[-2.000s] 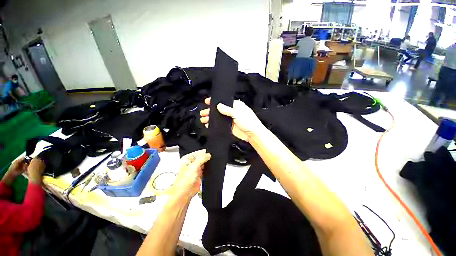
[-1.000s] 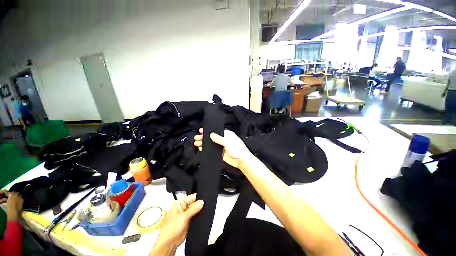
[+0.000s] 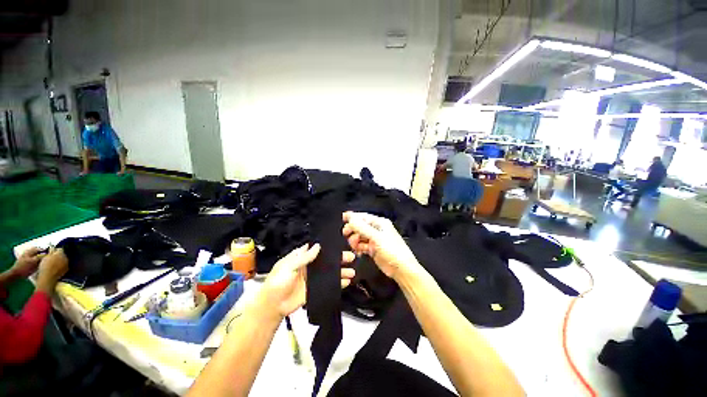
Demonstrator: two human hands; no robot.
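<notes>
A long flat black strap (image 3: 324,283) hangs upright in front of me, its lower part folded or angled towards the table. My left hand (image 3: 294,277) holds the strap, with the thumb at its left edge and fingertips showing at its right edge. My right hand (image 3: 377,242) is at the strap's upper right edge with thumb and fingertips pinched together; whether it grips the edge is hard to tell. A black garment piece (image 3: 391,380) lies at the bottom edge of the view, partly cut off.
A large black garment pile (image 3: 271,209) lies behind. A blue basket (image 3: 186,327) with bottles, an orange cone (image 3: 243,258) and a thin stick (image 3: 294,345) are left. An orange hose (image 3: 568,333), spray can (image 3: 660,302) and second black pile (image 3: 659,358) are right. Another person's hands (image 3: 48,264) work far left.
My left hand has moved up the strap, closer to my right hand. The strap's lower part now bends away. My view has turned left, and the thin stick now shows.
</notes>
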